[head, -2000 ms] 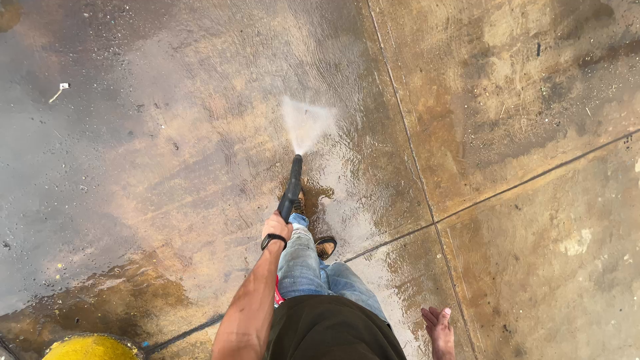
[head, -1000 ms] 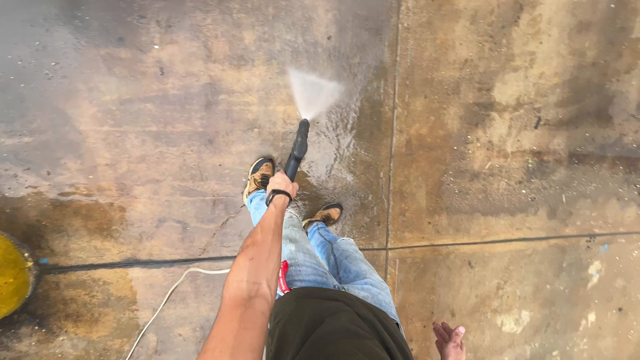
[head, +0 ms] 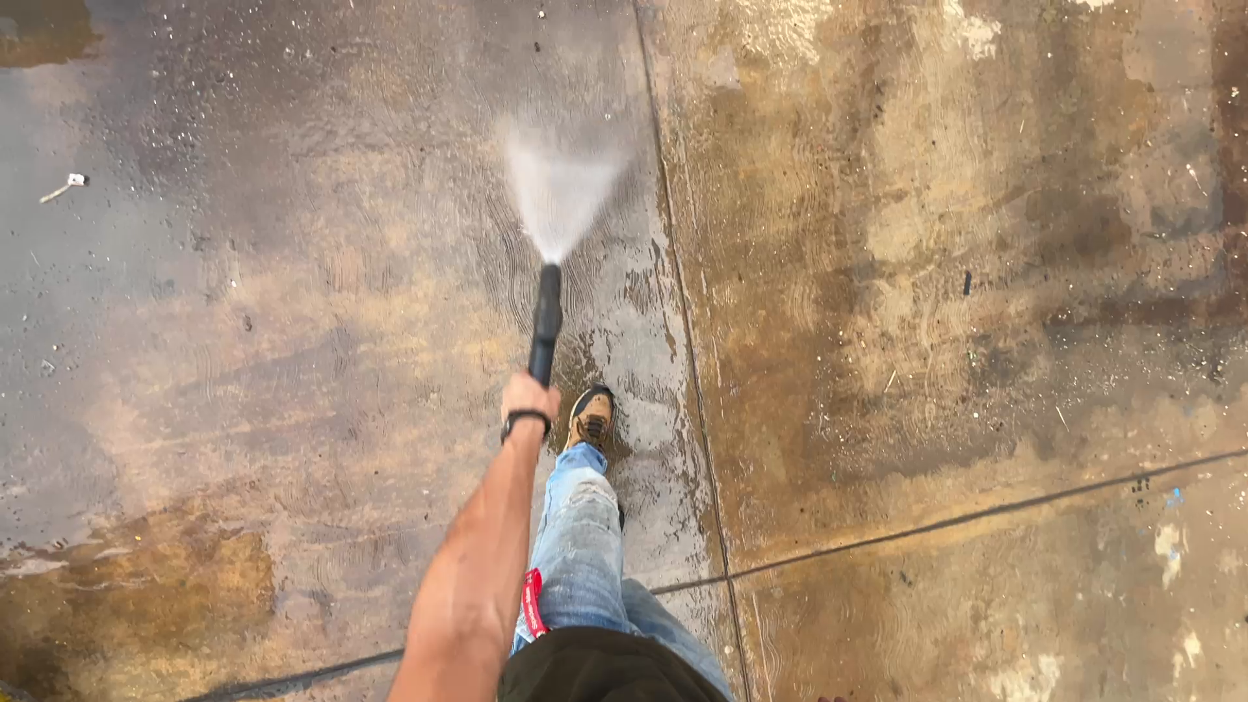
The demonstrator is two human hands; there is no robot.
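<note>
My left hand (head: 530, 398) is closed around the rear of a black spray wand (head: 548, 322), with a dark band on the wrist. The wand points up the view, away from my body. From its tip a white fan of water (head: 564, 195) sprays onto wet concrete, just left of a floor joint. Of my right hand only a sliver of fingertip shows at the bottom edge, too little to tell its state.
Wet, stained concrete (head: 877, 390) spreads all around, crossed by dark joints (head: 694, 390). A tan work shoe (head: 591, 417) is just right of my left hand. A small white scrap (head: 76, 180) lies at the far left. A red strap (head: 532, 603) hangs at my jeans.
My right hand has dropped almost wholly out of the bottom of the view. The yellow object and white cord at lower left are mostly out of sight. One foot has stepped; the spray continues.
</note>
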